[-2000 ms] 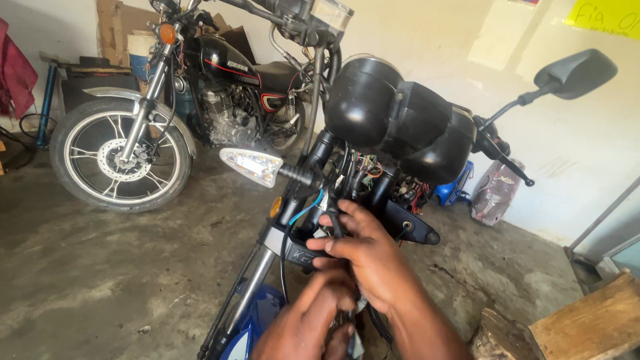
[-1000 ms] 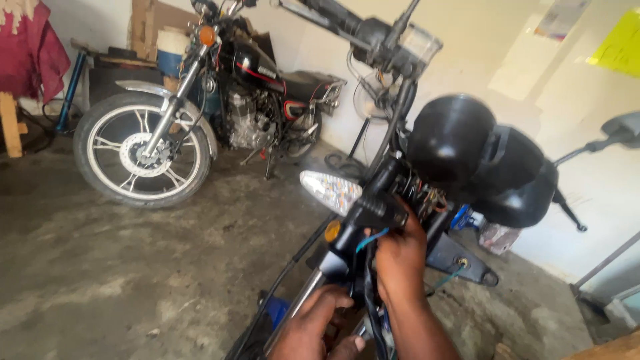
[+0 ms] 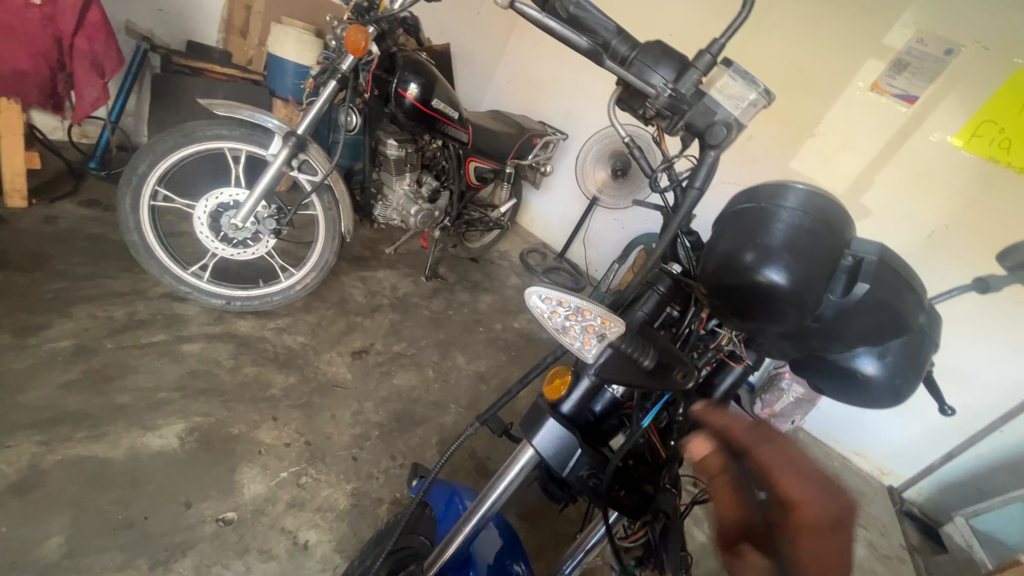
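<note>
My right hand (image 3: 772,488) is blurred at the lower right, its fingertips beside the wiring below the turn signal's black bracket (image 3: 648,364). Something dark lies along its fingers, but whether they grip it is unclear. The clear-lensed turn signal (image 3: 574,322) points left, above a round amber reflector (image 3: 558,384) on the fork. A blue wire (image 3: 656,410) and other loose wires (image 3: 724,340) show around the steering head. Black gauge housings (image 3: 776,256) hang to the right of the fork. The chrome fork tube (image 3: 484,508) runs down beside a blue front fender (image 3: 472,528). My left hand is out of view.
A second, black motorcycle (image 3: 432,104) stands at the back left, its front wheel (image 3: 232,216) on the concrete floor. Behind the near handlebar (image 3: 600,40) is a fan (image 3: 616,166) by the wall. A mirror (image 3: 1012,258) juts in at right; a black cable (image 3: 448,464) curves beside the fork.
My left hand has left the view. My right hand, earlier up against the wiring under the turn signal, is now lower and farther right. The view has shifted.
</note>
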